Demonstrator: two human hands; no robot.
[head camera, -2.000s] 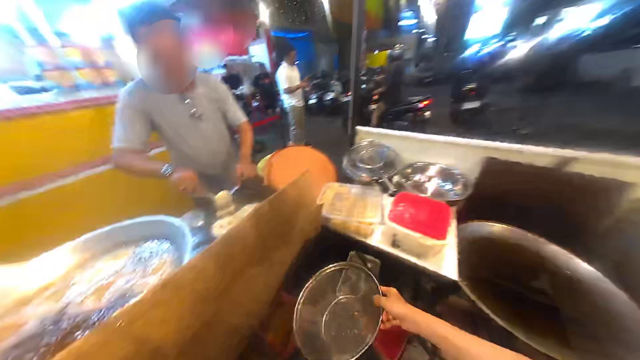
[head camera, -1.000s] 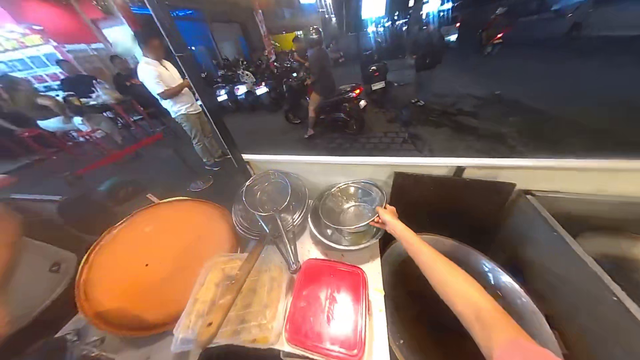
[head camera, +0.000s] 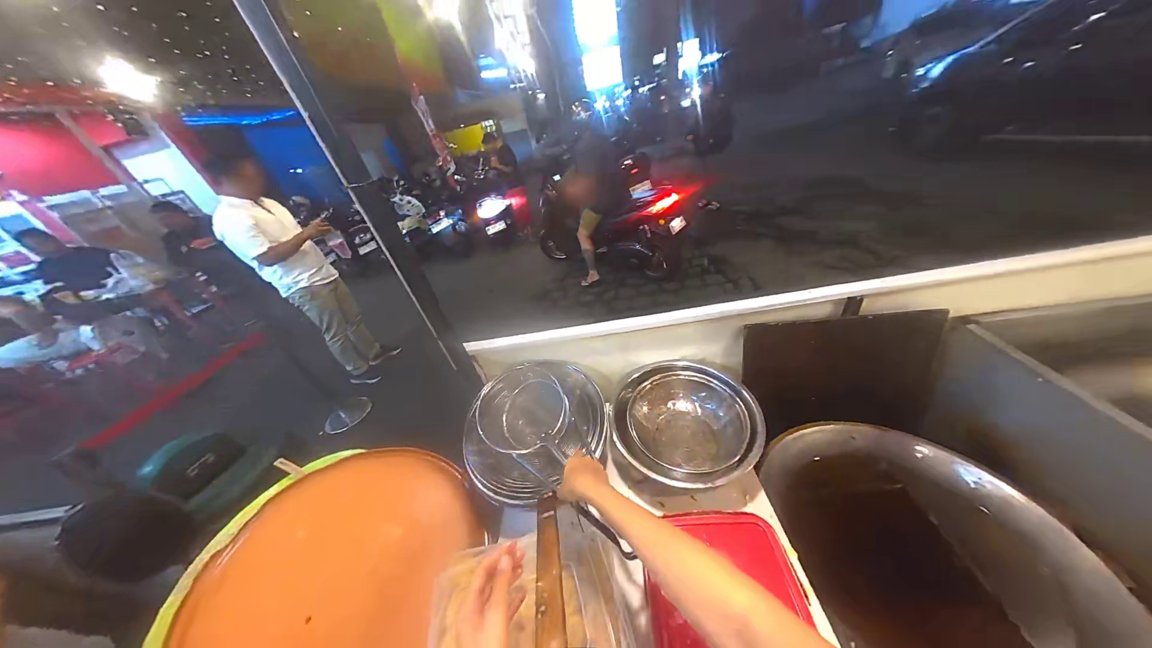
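Observation:
My right hand (head camera: 583, 477) is closed around the metal handle of a wire strainer (head camera: 524, 409), whose round head lies over a stack of metal lids or trays (head camera: 585, 387). A wooden handle (head camera: 549, 576) runs toward me just below that hand. At the lower middle, my left hand (head camera: 490, 594) is above a clear plastic container (head camera: 594, 576) with pale food inside; its fingers are partly blurred and it holds nothing that I can see. To the right of the strainer, a metal bowl or sieve (head camera: 684, 423) sits nested in a wider metal bowl (head camera: 751, 432).
A red-lidded container (head camera: 729, 558) stands near my right forearm. At the right is a large wok (head camera: 828, 441) with dark liquid. A big orange round lid (head camera: 360, 549) fills the lower left. Beyond the counter ledge (head camera: 666, 315) are a standing person (head camera: 270, 234) and a motorbike rider (head camera: 594, 171).
My right hand has let go of the round metal sieve or bowl at the right stack and moved left to the strainer's handle. My left hand has come into view.

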